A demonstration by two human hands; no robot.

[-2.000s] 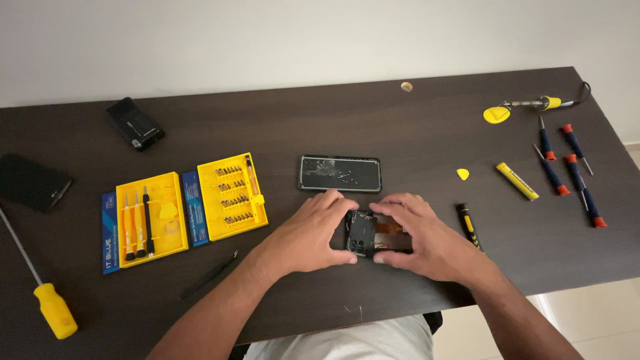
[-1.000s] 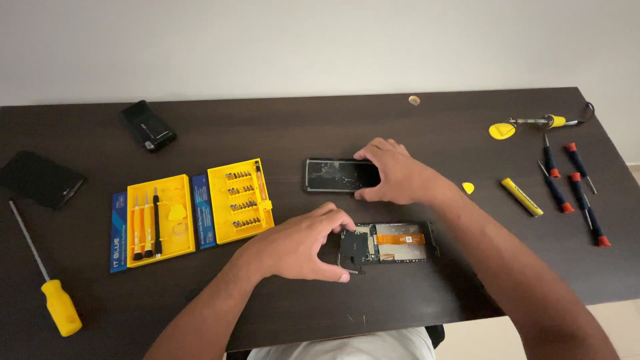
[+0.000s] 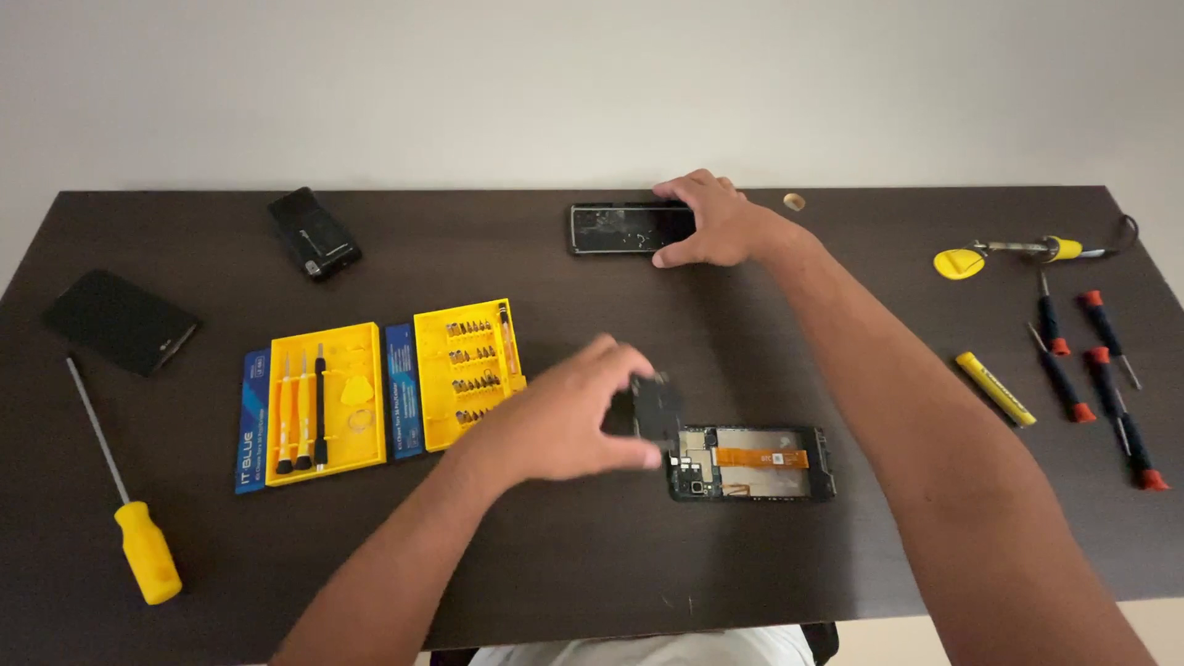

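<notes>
My left hand (image 3: 573,416) grips a small black phone inner cover (image 3: 656,410) between thumb and fingers, raised at the left end of an opened smartphone (image 3: 758,464). That phone lies on the table with its circuit board, camera and orange flex cable (image 3: 760,458) exposed. Farther back, my right hand (image 3: 712,222) has its thumb and fingers around the right end of a black phone part with a silvery rim (image 3: 622,229), whose glossy surface bears pale marks. Whether this part is lifted off the table, I cannot tell.
An open yellow toolkit (image 3: 381,407) with bits and drivers lies left, near a large yellow-handled screwdriver (image 3: 148,555) and two dark phones (image 3: 314,233), (image 3: 120,321). At right are several small screwdrivers (image 3: 1101,324), a yellow tube (image 3: 995,388), a yellow pick (image 3: 958,264) and a soldering iron (image 3: 1054,248).
My left hand has lifted the black cover off the opened phone's board. My right hand, at the opened phone two seconds ago, went to the rimmed phone part, which now sits farther back.
</notes>
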